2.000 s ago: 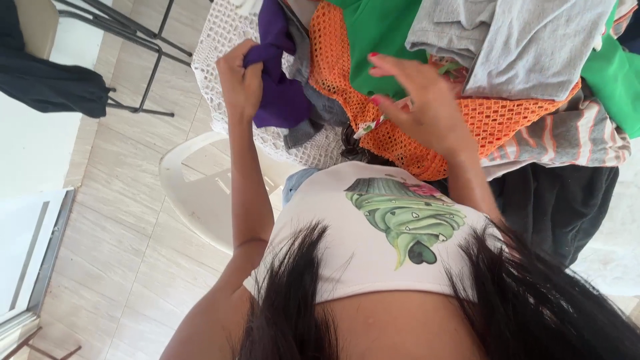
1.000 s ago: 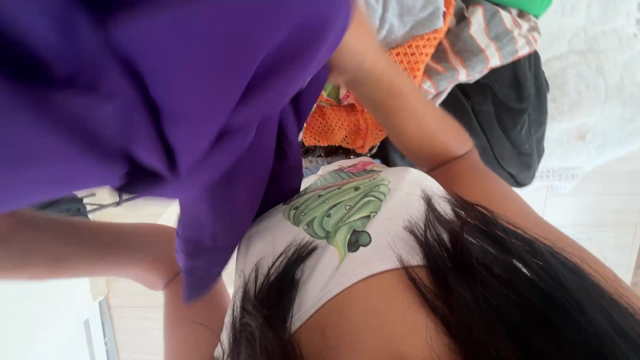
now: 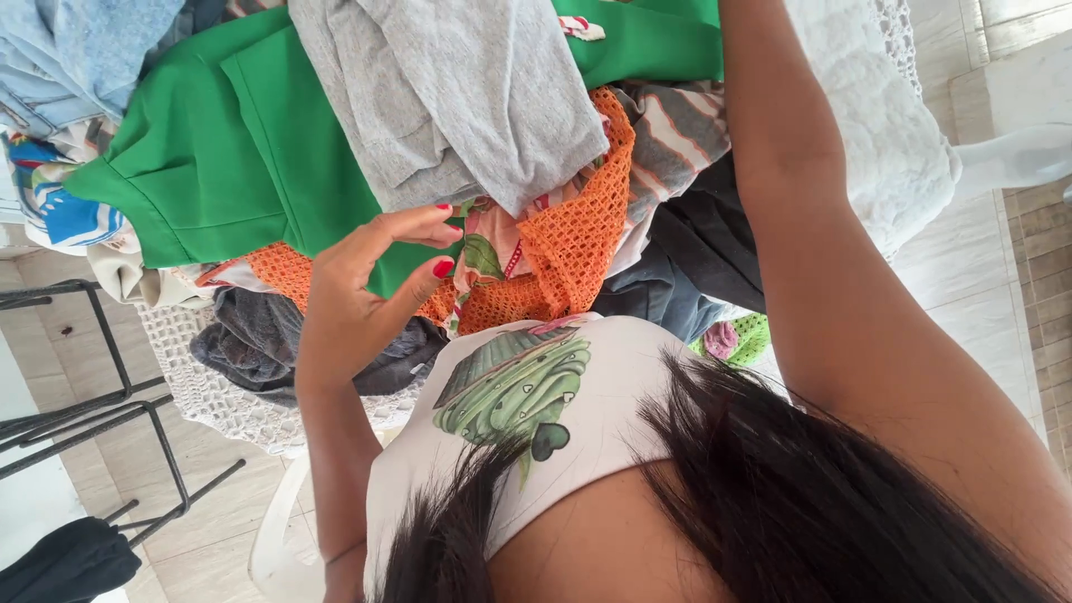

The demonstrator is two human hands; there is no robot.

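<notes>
My left hand (image 3: 368,289) holds nothing; its fingers are bent, with the thumb apart from them. It hovers by the lower edge of a green garment (image 3: 276,159), left of a pink floral cloth (image 3: 486,243). A folded grey knit garment (image 3: 469,92) lies over the green one, and orange mesh fabric (image 3: 578,239) shows below it. My right arm reaches up past the top edge at the right, so its hand is out of view. Beside that arm is a grey striped garment (image 3: 678,134).
Light blue denim (image 3: 75,59) lies at the upper left, dark grey cloth (image 3: 251,335) below the pile on a white crocheted tablecloth (image 3: 226,414). Black garments (image 3: 712,234) lie to the right. A black metal frame (image 3: 167,444) and a white plastic chair (image 3: 280,528) stand at lower left.
The purple cloth, in my left hand two seconds ago and spread large before the camera one second ago, is out of view. My left hand is back by the pile, empty; my right hand has left the view.
</notes>
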